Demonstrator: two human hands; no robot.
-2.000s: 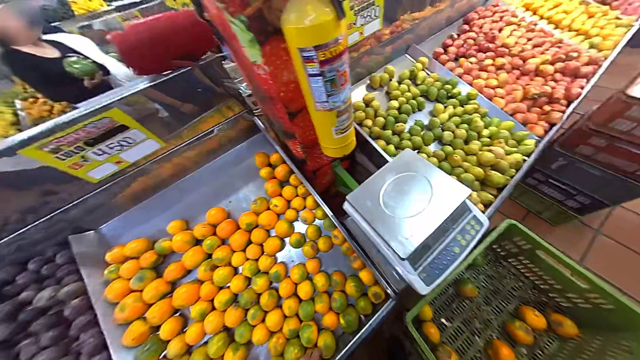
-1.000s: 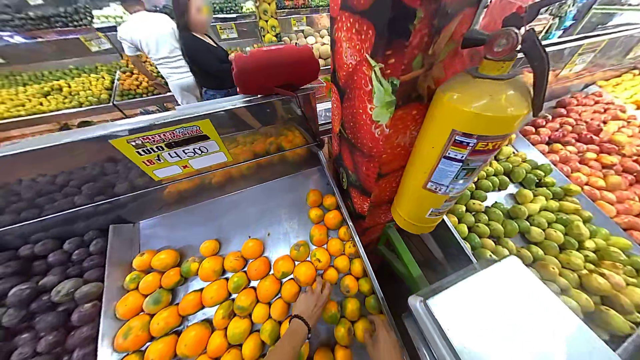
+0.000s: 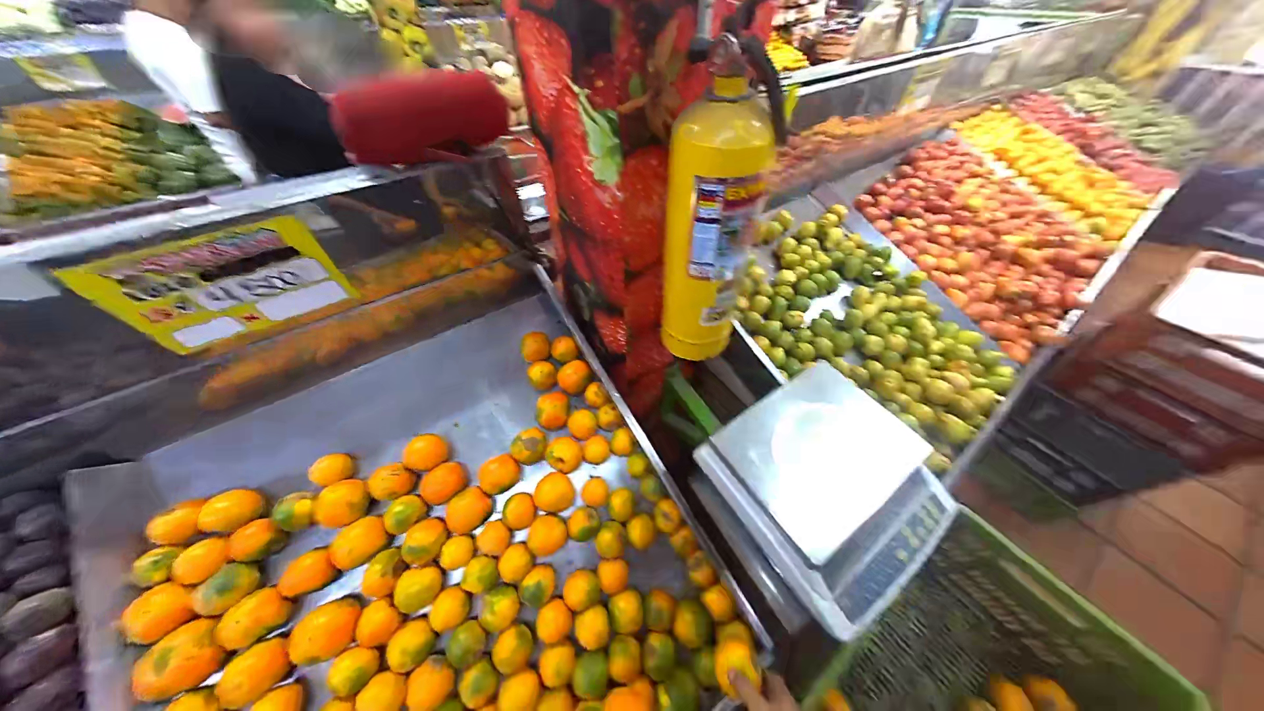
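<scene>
At the bottom edge, partly cut off, my right hand [image 3: 765, 694] has its fingers against a yellow-orange fruit [image 3: 736, 660] by the right rim of the metal display tray [image 3: 425, 380], and appears to grip it. Many oval orange and green-mottled fruits [image 3: 326, 630] lie in the tray, larger ones at left, smaller ones at right. Beside my hand is a green plastic crate [image 3: 1047, 602] with several orange fruits [image 3: 1009, 694] at its bottom. A digital scale [image 3: 829, 464] with a bare platform stands above the crate. My left hand is out of view.
A yellow fire extinguisher [image 3: 716, 227] hangs by a strawberry-print column [image 3: 602, 188]. Green fruits [image 3: 869, 326] and red fruits [image 3: 997, 237] fill bins at right. Dark fruits [image 3: 38, 602] lie at left. A price sign [image 3: 207, 284], a red cylindrical object [image 3: 420, 114] and a blurred person [image 3: 272, 109] are beyond.
Both hands were over the fruits in the tray one second ago; now only the right shows, at the tray's right rim. The view has swung right, bringing the crate back in.
</scene>
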